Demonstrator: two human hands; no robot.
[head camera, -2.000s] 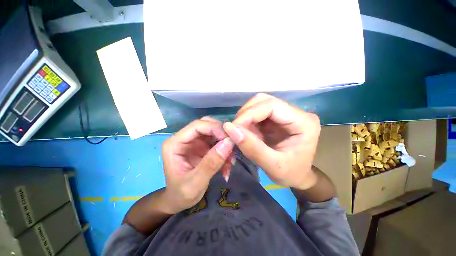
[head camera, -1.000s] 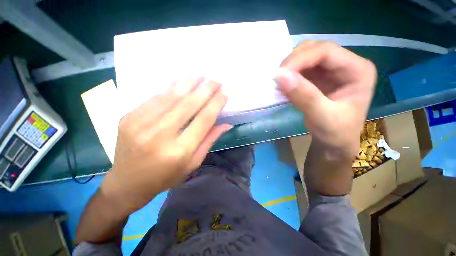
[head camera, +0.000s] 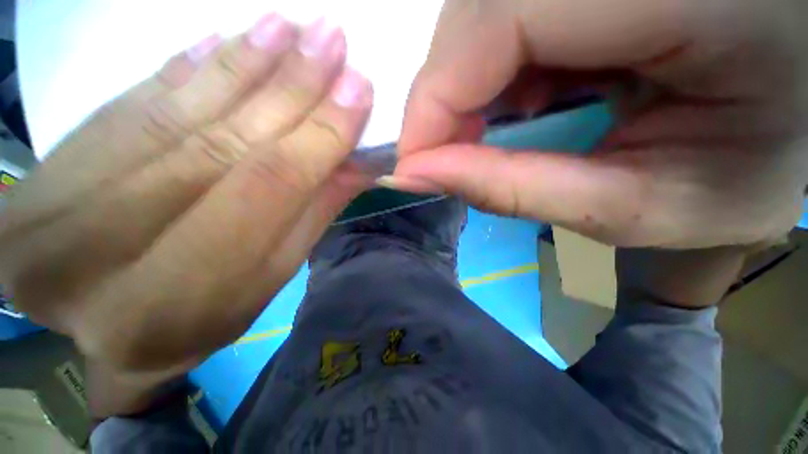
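A white retail box (head camera: 97, 66) fills the upper left, very close and overexposed. My left hand (head camera: 213, 177) lies flat over its top near the front edge, fingers together, thumb down at the edge. My right hand (head camera: 567, 133) is at the box's front edge, thumb and forefinger tips pressed together close to the left thumb. Whether a tiny piece is between those fingertips cannot be told. The right hand covers the box's right part.
The green bench (head camera: 372, 202) shows below the box edge. Brown cartons stand on the floor at lower left (head camera: 35, 395) and lower right (head camera: 762, 372). The blue floor (head camera: 501, 266) has a yellow line. A sliver of the scale shows at the left rim.
The view has come much closer to the box. My right hand has moved from the box's right end to the front edge beside my left thumb. My left hand stays on the box.
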